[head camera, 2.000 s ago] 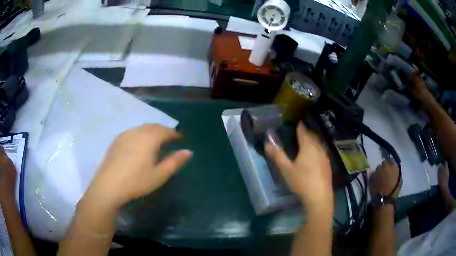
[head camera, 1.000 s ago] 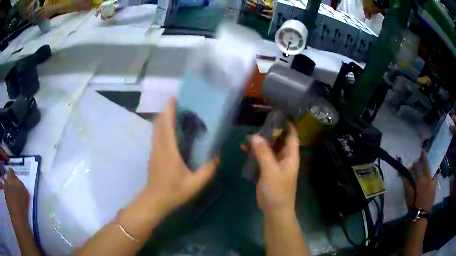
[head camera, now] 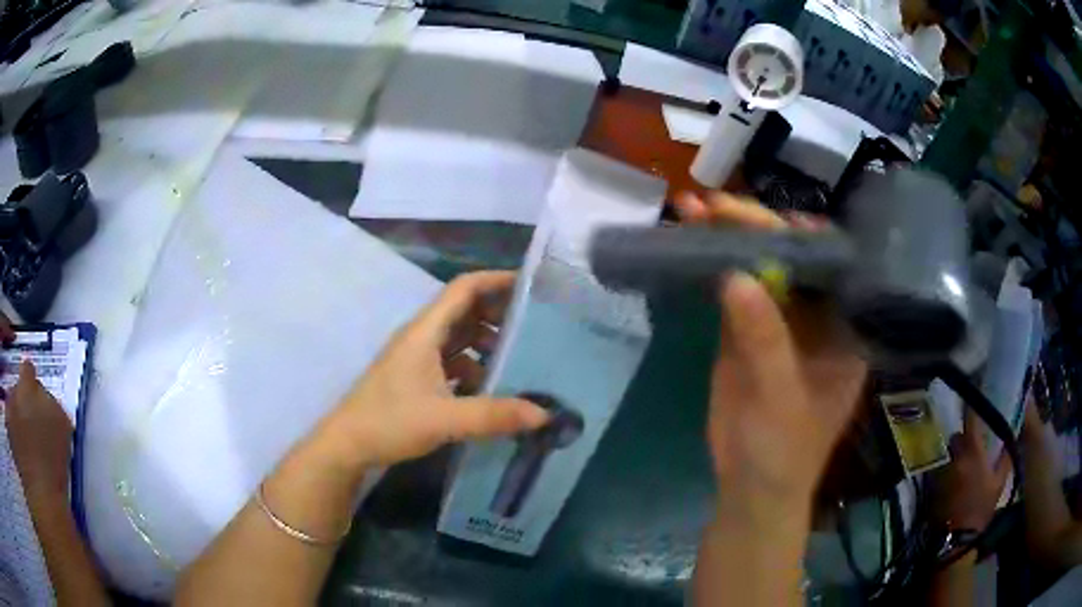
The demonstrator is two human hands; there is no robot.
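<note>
A tall pale blue-grey retail box (head camera: 575, 344) with a dark fan picture stands tilted in front of me, its white top upward. My left hand (head camera: 421, 385) holds it from the left, thumb on the printed face. My right hand (head camera: 771, 356) holds a dark grey handheld fan (head camera: 908, 255) by its handle, to the right of the box. The fan lies roughly level, its head to the right and its handle end beside the box's upper part. The fan is slightly blurred. My right fingers are partly hidden behind the handle.
A white fan (head camera: 763, 74) stands by a reddish-brown wooden box (head camera: 641, 133) at the back. Dark fan parts (head camera: 53, 231) lie at far left. Another person's hand (head camera: 36, 433) is on a clipboard (head camera: 83, 403). Black cables and another person's arms are at right. White sheets (head camera: 237, 356) cover the left.
My left hand has lowered the box, which now shows its printed face clearly. My right hand has raised the fan and moved right, turning it level. The view has shifted slightly.
</note>
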